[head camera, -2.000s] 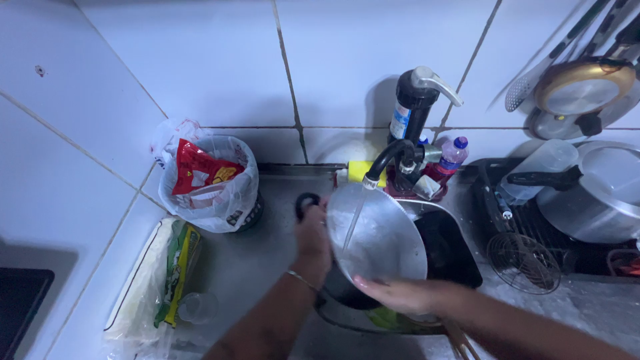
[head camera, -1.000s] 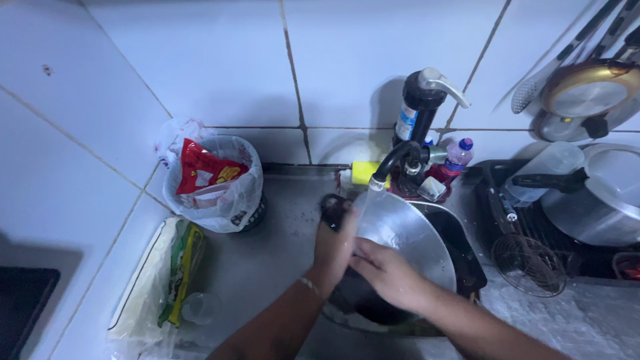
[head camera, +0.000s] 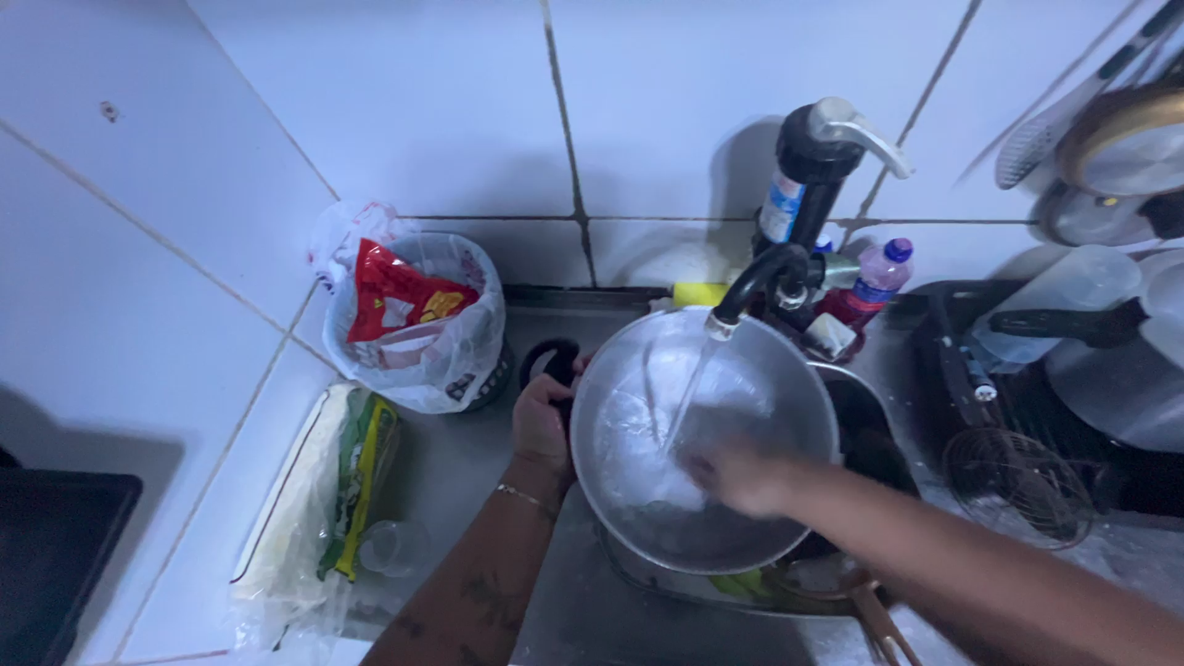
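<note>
A round aluminium pot (head camera: 629, 444) is tilted beneath the black faucet (head camera: 763, 277), and a stream of water runs into it. My left hand (head camera: 544, 421) grips the pot at its left side, by the black handle (head camera: 552, 359). Inside the pot is my right hand (head camera: 740, 476), blurred, near where the water lands; its fingers are too blurred to tell whether they hold anything. Under the pot, the sink basin holds dark cookware (head camera: 865, 435) and something green (head camera: 740, 583).
A bag-lined bin (head camera: 416, 370) with a red packet stands back left, plastic packages (head camera: 319, 490) before it. Behind the pot are a yellow sponge (head camera: 700, 294) and a bottle (head camera: 879, 273). At right, a black dish rack (head camera: 939, 370) holds a pot; a wire strainer (head camera: 1017, 486) lies alongside.
The pot's open mouth has turned up under the water. My right hand has moved from beside my left hand at the handle to inside the pot.
</note>
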